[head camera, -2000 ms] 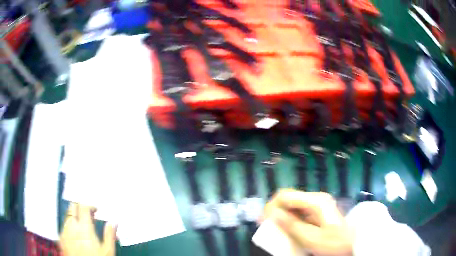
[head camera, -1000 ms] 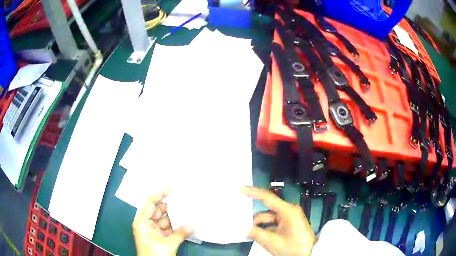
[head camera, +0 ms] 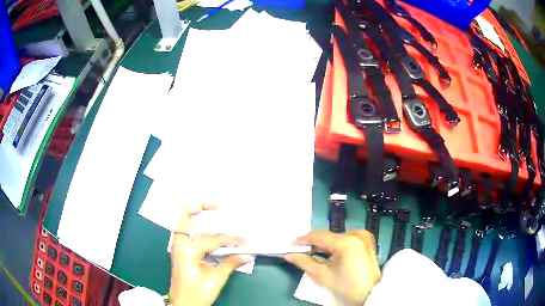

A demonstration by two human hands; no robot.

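Observation:
My left hand [head camera: 206, 257] and my right hand [head camera: 337, 263] pinch the two ends of a thin white strip [head camera: 263, 250], which looks like a folded edge of paper. It lies at the near edge of the pile of white paper sheets [head camera: 239, 137]. A small white piece [head camera: 309, 290] shows beneath my right hand. The black watch straps [head camera: 399, 230] lie in a row to the right of my right hand, and their near ends are partly hidden by my sleeve.
An orange-red compartment tray [head camera: 412, 149] with watches draped over it stands at the right. A blue basket [head camera: 445, 9] is behind it. Another white sheet [head camera: 110, 167] lies left. A metal post [head camera: 167, 24] stands at back left. White scraps [head camera: 505, 276] lie far right.
Since one second ago, my hands have come closer together and grip a narrow white edge instead of the flat sheet. Earlier, my right hand was over the watch row. The view has turned left.

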